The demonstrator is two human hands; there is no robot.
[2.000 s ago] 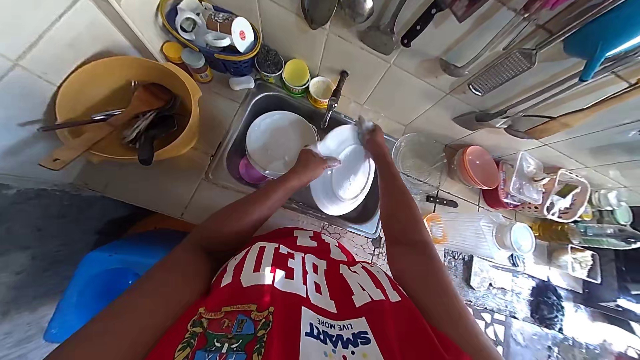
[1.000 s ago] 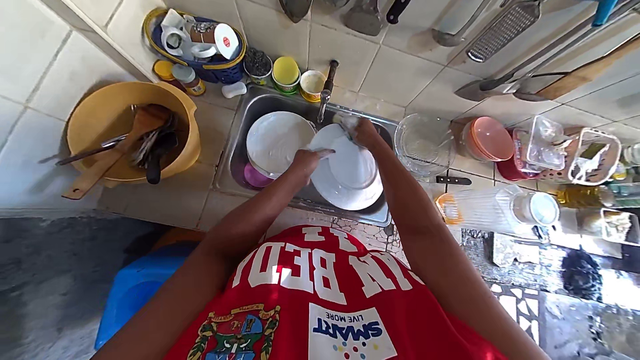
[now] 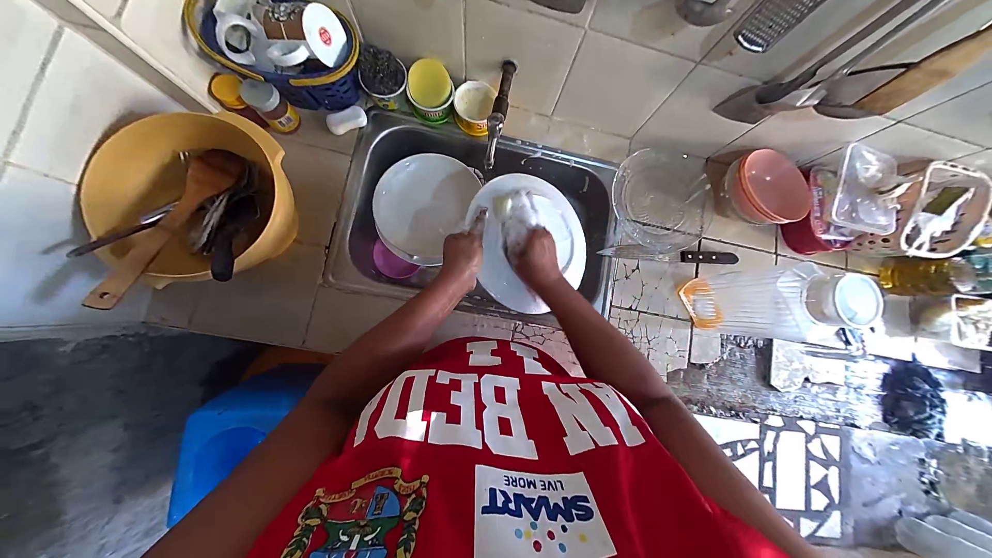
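My left hand [image 3: 463, 254] grips the left edge of a white plate [image 3: 570, 256], its thumb on the rim. Against the plate's face my right hand [image 3: 535, 254] presses a soapy sponge [image 3: 518, 211] covered in white foam. The plate is tilted over the right part of a stainless steel sink [image 3: 341, 263]; more white plate surface shows around it, and I cannot tell how many plates are there. Another white plate or shallow bowl [image 3: 425, 203] lies in the sink's left part, partly over a purple item [image 3: 394, 260]. Above the sink is the faucet [image 3: 500, 108].
A yellow basin [image 3: 283, 209] with a wooden turner [image 3: 203, 182] and dark utensils stands left. Right of the sink are glass bowls [image 3: 659, 198], a knife [image 3: 709, 257], a clear pitcher [image 3: 763, 298] and pink bowls [image 3: 775, 186]. Small tubs [image 3: 429, 84] line the wall; a blue stool [image 3: 225, 442] stands below.
My right hand with the sponge has moved from the plate's upper right edge down onto its face. The left hand remains at the plate's left side.
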